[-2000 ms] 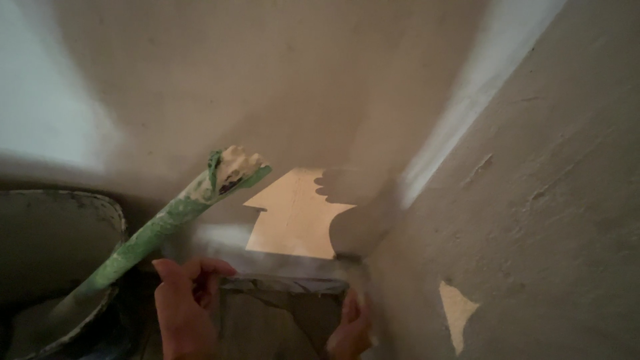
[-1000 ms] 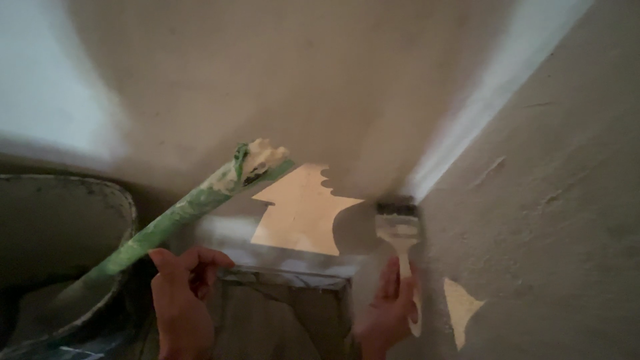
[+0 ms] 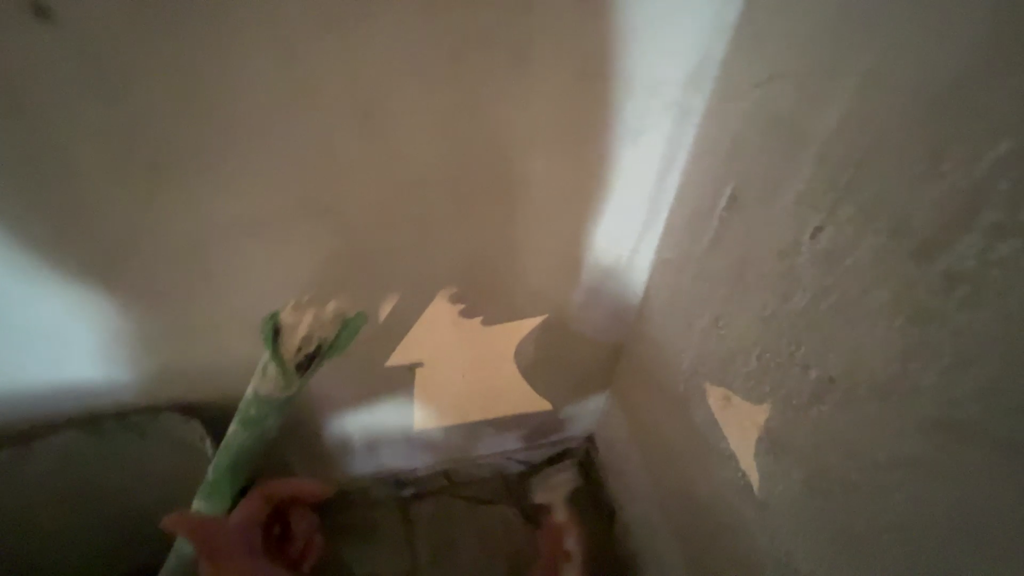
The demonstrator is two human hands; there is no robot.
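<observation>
My left hand (image 3: 260, 524) is low in the head view, beside a green, plaster-smeared tube-like handle (image 3: 244, 444). Its thumb points left, its other fingers curl, and nothing shows between them. My right hand (image 3: 560, 540), blurred at the bottom edge, is around a pale handle, which fits the paintbrush (image 3: 556, 484) seen a second ago; its bristles cannot be made out. Between and above the hands, a bright tan patch of light (image 3: 480, 368) lies on the brownish wall (image 3: 448, 160), just above a wet-looking ledge (image 3: 480, 452).
A dark bucket-like container (image 3: 104, 456) stands at the lower left, with the green handle slanting up beside its rim. On the right a rough side wall (image 3: 848, 280) meets the first wall in a corner. A small tan light patch (image 3: 740, 424) falls on it.
The paintbrush, upright near the corner one second ago, is now lower with my right hand. Two seconds ago that hand was by the ledge with no brush plainly visible. The view has shifted and tilted.
</observation>
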